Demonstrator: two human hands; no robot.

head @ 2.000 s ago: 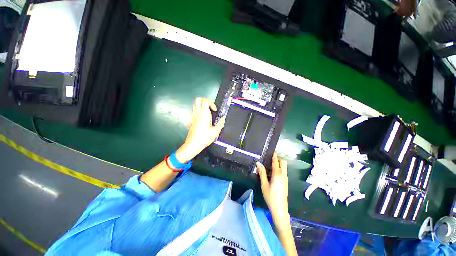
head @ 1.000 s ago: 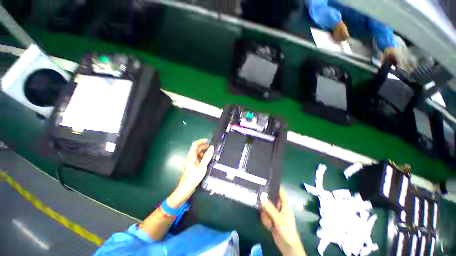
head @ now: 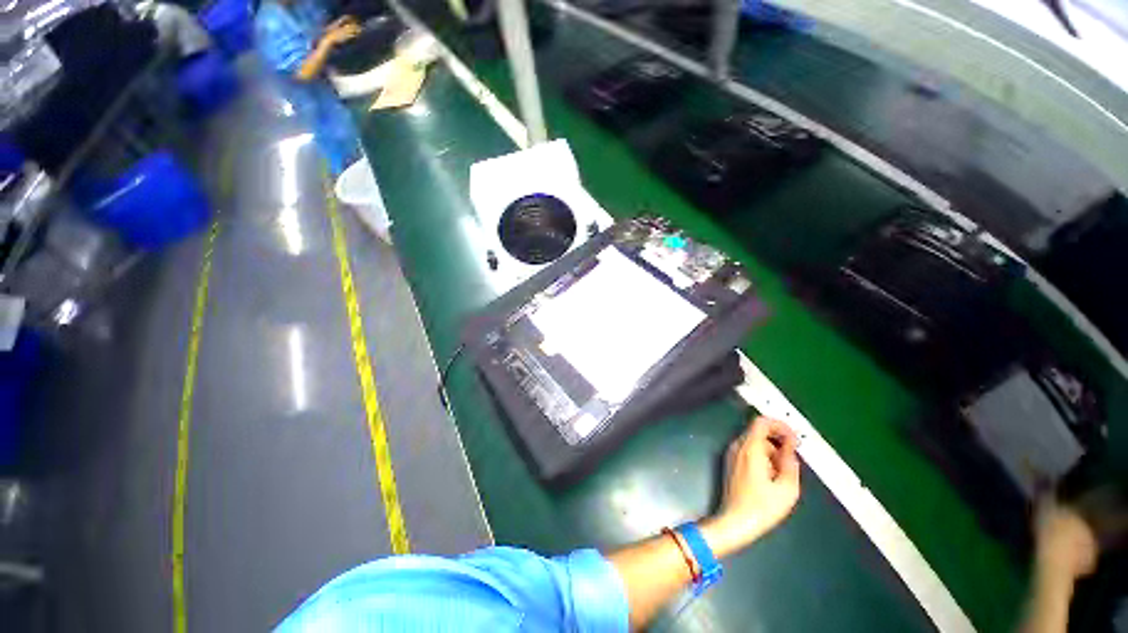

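Note:
My left hand, with a blue wristband, is empty, its fingers loosely curled beside the white rail. A hand at the lower right, apparently my right hand, is blurred, its fingers at the near edge of a black tablet housing with a grey rectangle on the green belt. Whether it grips the housing is unclear. A stack of housings lies left of my left hand, its top unit showing a bright white rectangle and a circuit board.
A white device with a round black opening stands behind the stack. Dark housings sit on the green conveyor beyond the white rail. A person in blue is at the far bench end. A grey aisle with yellow lines runs left.
The view has swung left. My left hand has let go of the housing it held over the mat. The liner pile and batteries have left the view.

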